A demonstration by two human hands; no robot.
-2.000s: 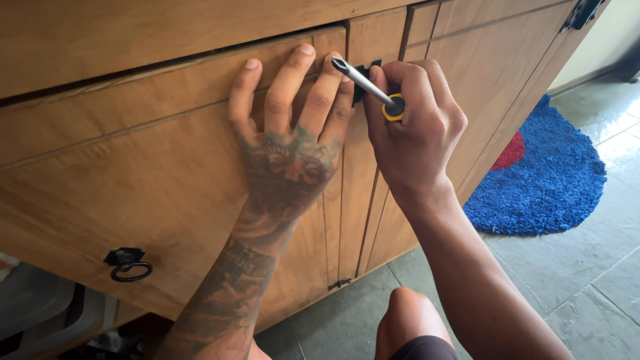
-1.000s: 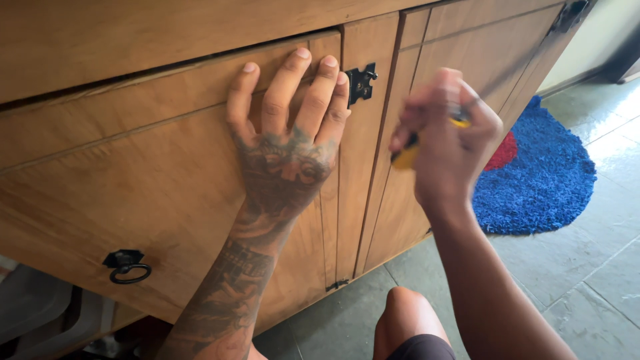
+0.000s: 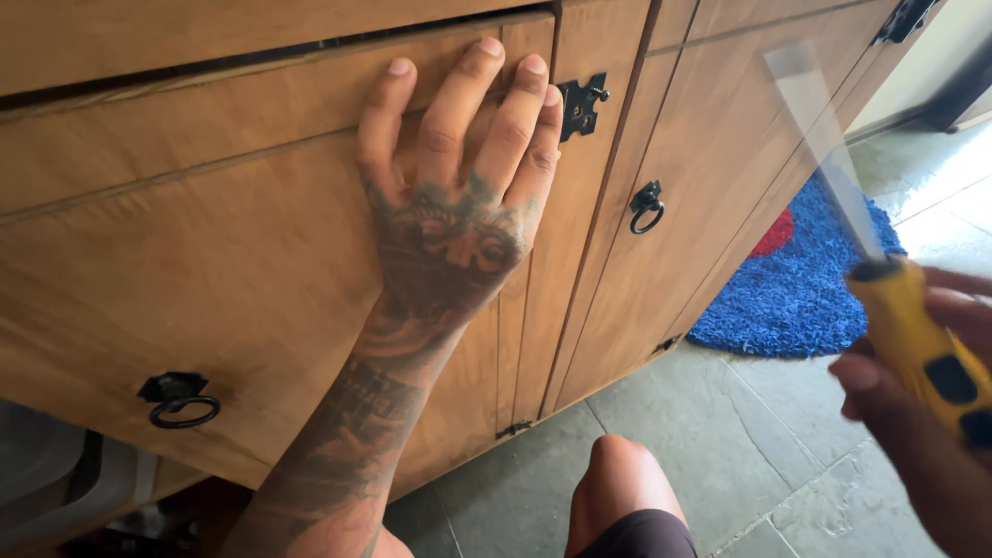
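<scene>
My left hand [image 3: 457, 178] lies spread on the wooden cabinet door [image 3: 256, 256], its fingertips near the top corner. Beside those fingers a black metal hinge [image 3: 580, 108] sits on the cabinet frame, with a black screw [image 3: 600, 94] sticking out of it; the hinge's left part is hidden by the fingers. At the right edge my right hand [image 3: 922, 387] holds a screwdriver with a yellow and black handle [image 3: 914, 325]. Its blurred shaft [image 3: 829, 155] points up and left, away from the hinge and touching nothing.
Black ring pulls hang on the left door [image 3: 184, 399] and the right door [image 3: 646, 208]. More hinges show at the upper right [image 3: 905, 19] and along the bottom [image 3: 513, 428]. A blue shaggy rug [image 3: 806, 287] lies on the grey tiled floor [image 3: 697, 434]. My knee [image 3: 624, 480] is below.
My right hand has moved from the hinge out to the right with the screwdriver. The hinge and its protruding screw are uncovered now. My left hand has stayed on the door.
</scene>
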